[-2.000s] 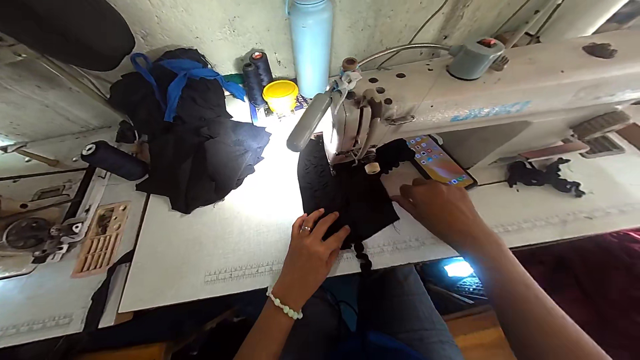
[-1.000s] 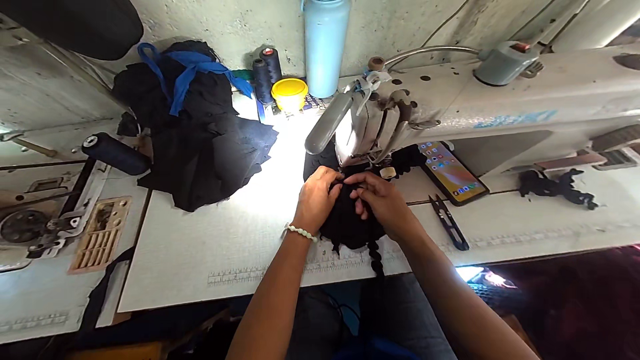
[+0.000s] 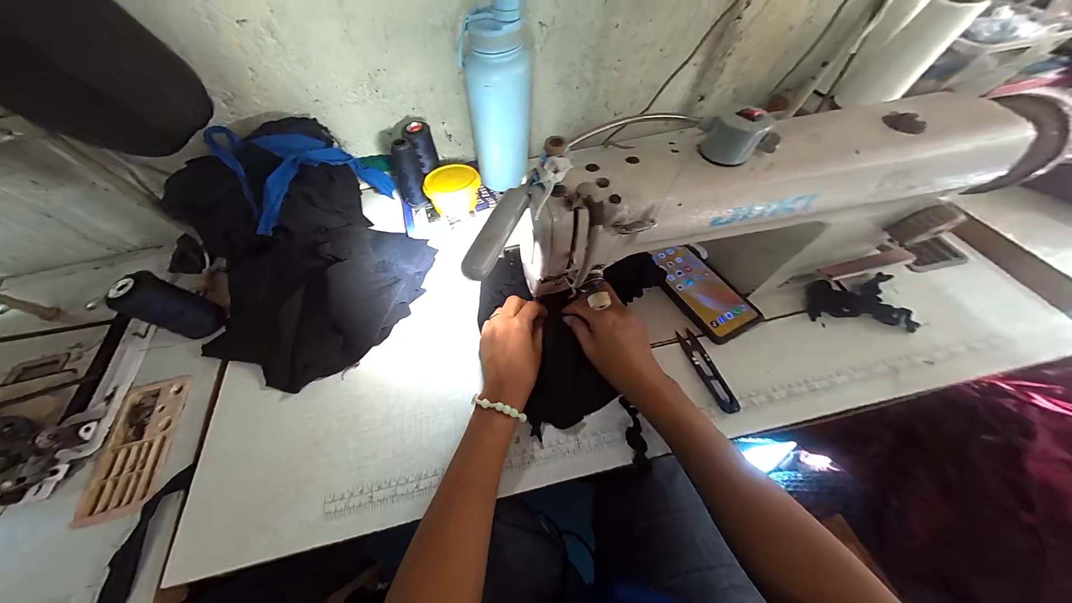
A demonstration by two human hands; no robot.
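Observation:
Black fabric (image 3: 569, 385) lies under the head of the industrial sewing machine (image 3: 687, 188), its lower edge hanging near the table's front. My left hand (image 3: 512, 343), with a beaded bracelet at the wrist, grips the fabric just in front of the needle area. Close on its right, my right hand (image 3: 613, 335) pinches the same fabric between thumb and fingers. The needle and presser foot are largely hidden by the machine head and my fingers. Thread snips (image 3: 708, 373) lie on the table right of my right hand, beside a lit smartphone (image 3: 705, 293).
A heap of black fabric pieces (image 3: 310, 268) with a blue strip (image 3: 285, 172) lies at left, near a dark thread cone (image 3: 166, 305). Behind stand more thread cones (image 3: 420, 144), a yellow-lidded tub (image 3: 452, 188) and a blue bottle (image 3: 500, 109). Black scraps (image 3: 858, 303) lie at right.
Two seconds ago my right hand was by the phone and my left lay flat on the fabric; both then came together near the needle. The snips, now in sight, were not visible in the oldest frame.

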